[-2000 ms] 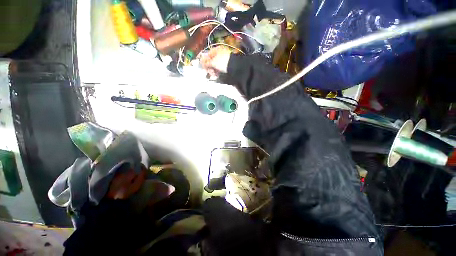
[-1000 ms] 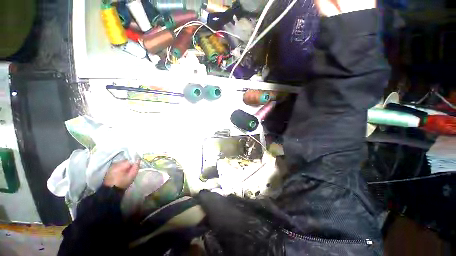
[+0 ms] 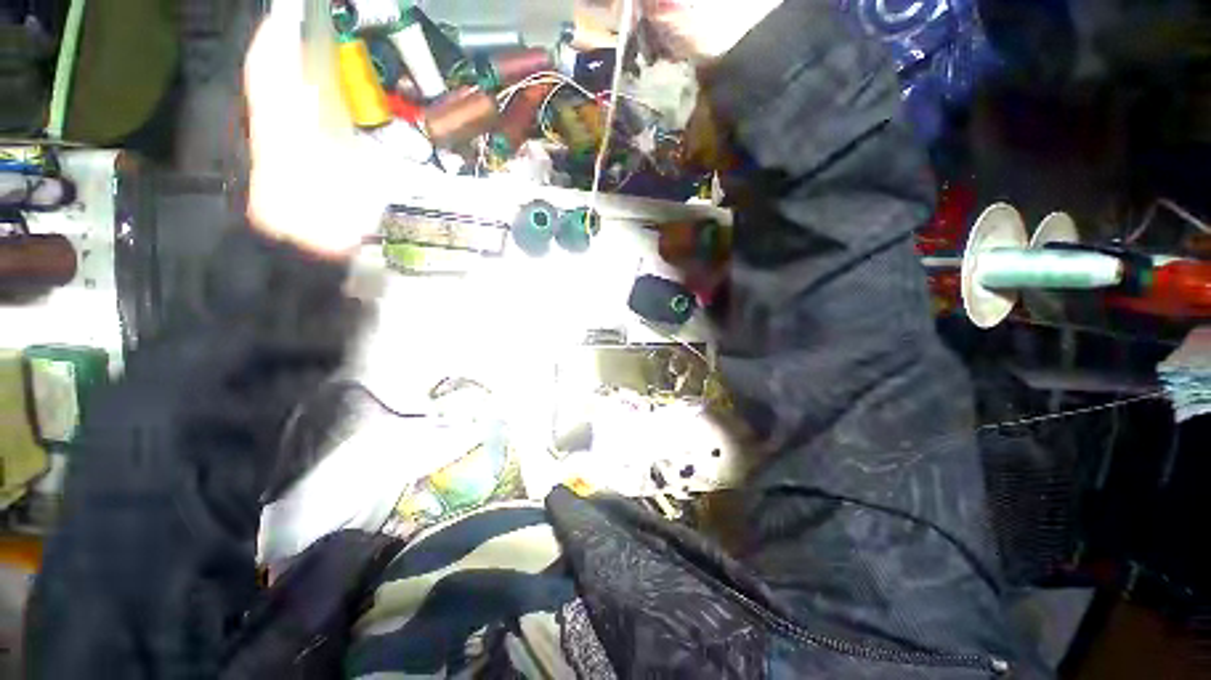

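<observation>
My left hand point(image 3: 292, 153) reaches up at the upper left, blurred and washed out by glare; its fingers cannot be made out. My right hand point(image 3: 704, 19) is at the top edge, partly cut off and overexposed; its fingertips are hidden. The white cloth point(image 3: 316, 489) and its green and yellow patterned part point(image 3: 465, 476) lie low in front of me, with no hand seen on them. A pale cord point(image 3: 612, 113) hangs down from the top edge near my right hand.
Two dark green thread cones point(image 3: 534, 229) stand at the table's back edge. A black cone point(image 3: 660, 299) lies to their right. A tray behind holds a yellow cone point(image 3: 359, 83) and brown cones. A flanged spool point(image 3: 1049, 268) is at the right, a blue bag point(image 3: 930, 47) behind.
My left hand has left the cloth and moved up toward the tray's left side. My right hand reached the tray, swung right, then came back left. The cloth now lies nearer the middle.
</observation>
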